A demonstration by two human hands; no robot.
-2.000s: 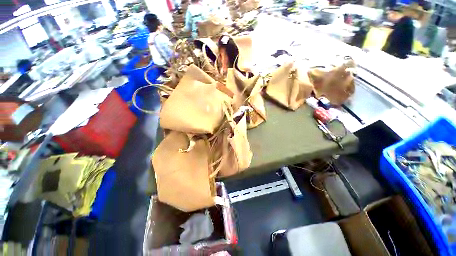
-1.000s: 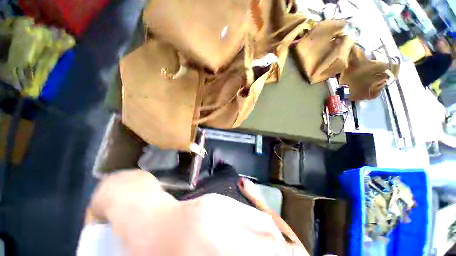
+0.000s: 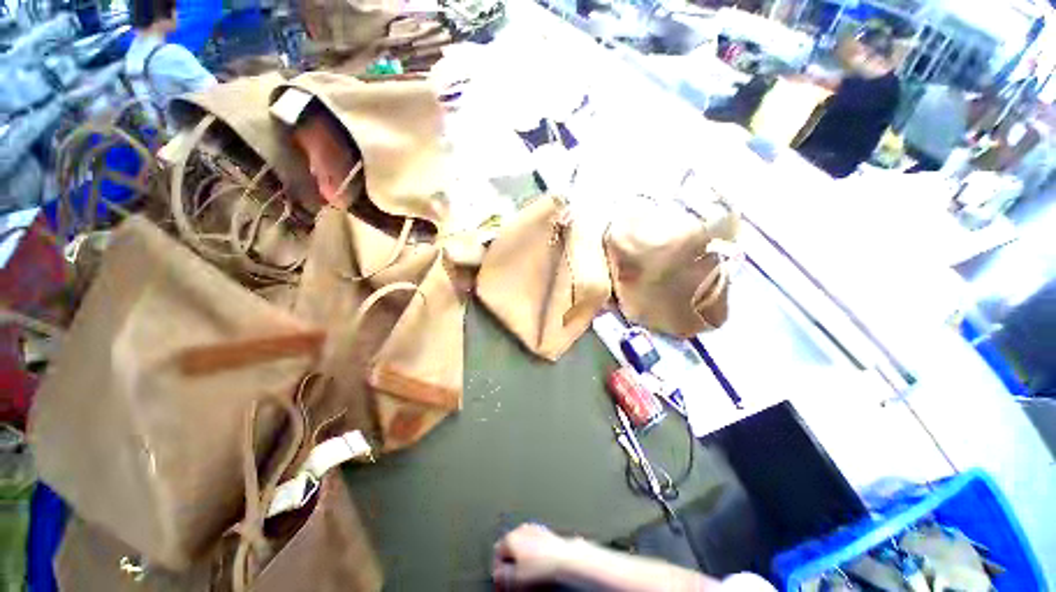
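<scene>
Tan-brown bags are heaped on the green-topped table [image 3: 510,405]. A large bag [image 3: 151,393] with an orange-brown strip lies tilted at the left. A bag with a white tag [image 3: 319,544] is at the bottom left. Two open-topped bags [image 3: 400,150] show dark insides behind. Two more bags stand at the table's far side, a folded one [image 3: 544,272] and a rounder one [image 3: 672,266]. My right hand [image 3: 535,557] is low at the near part of the table, fingers curled and partly cut off by the bottom edge, touching no bag. My left hand is not in view.
A red can [image 3: 636,397], a small dark-and-white item [image 3: 637,349] and scissors-like tools [image 3: 644,457] with a cord lie at the table's right. A blue crate [image 3: 926,532] of scraps is bottom right. A long pale bench [image 3: 799,278] runs behind. People are at the back left and right.
The view has turned up and closer to the table. The blurred hand and forearm that crossed the bottom have gone; my right hand now shows low at the table. The scrap box has left view.
</scene>
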